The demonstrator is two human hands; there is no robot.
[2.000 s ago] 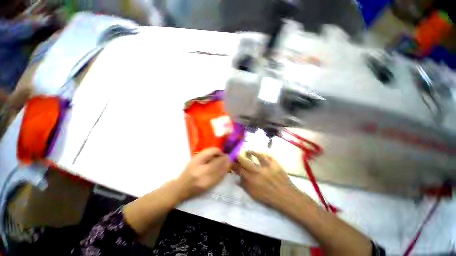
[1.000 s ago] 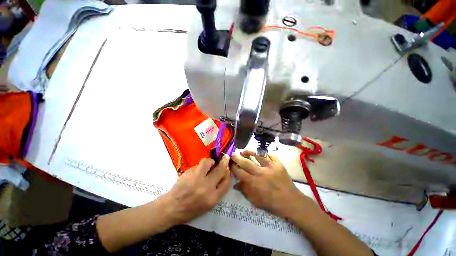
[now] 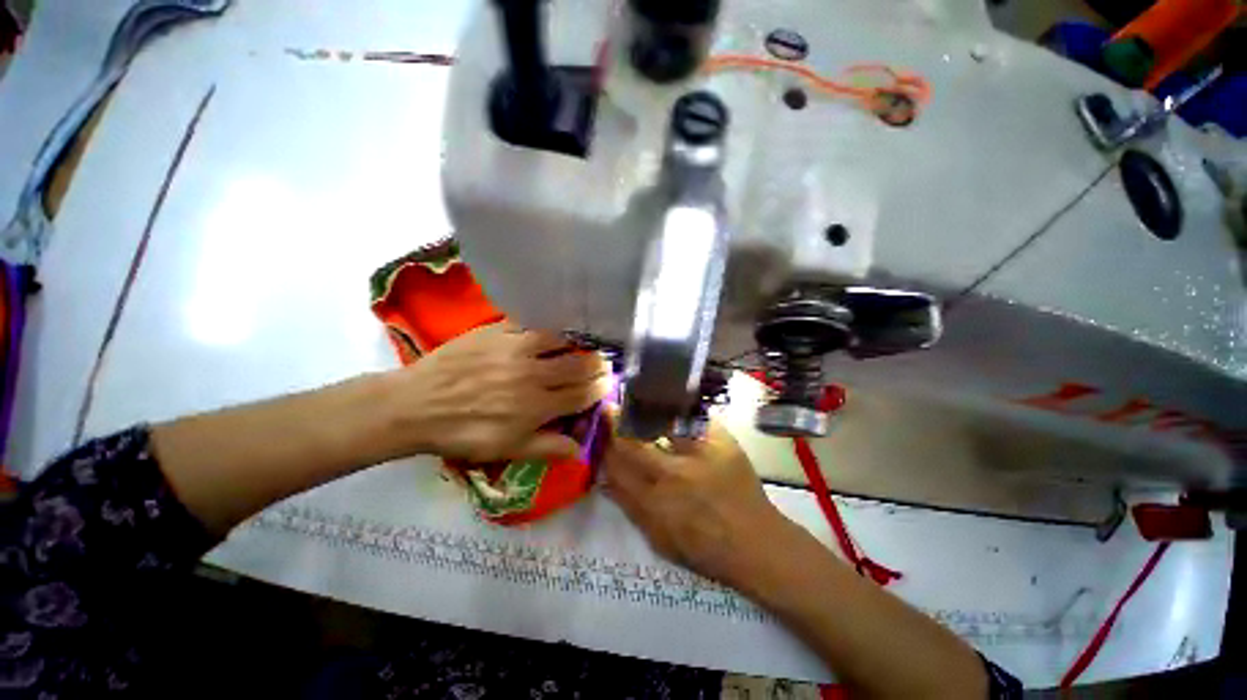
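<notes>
The orange-red pouch (image 3: 449, 304) with green patterned edges lies on the white table, left of and partly behind the sewing machine head (image 3: 574, 219). My left hand (image 3: 499, 390) lies across the pouch, fingers pressing it near the needle area. A strip of purple tape (image 3: 596, 429) shows between my hands. My right hand (image 3: 684, 492) is at the pouch's right edge, its fingertips partly hidden behind the shiny metal guard (image 3: 680, 294). The needle and presser foot are mostly hidden.
Red cord (image 3: 829, 513) lies right of the needle area. The white table (image 3: 274, 438) has a printed ruler near its front edge. Grey-white cut panels (image 3: 85, 96) lie at the far left. A purple edge shows at the left rim. An orange cone (image 3: 1171, 41) stands at top right.
My left hand has moved up and flattened over the pouch, covering the white label. The pouch's lower part now bulges below that hand with its green edge showing. The view has shifted closer to the machine.
</notes>
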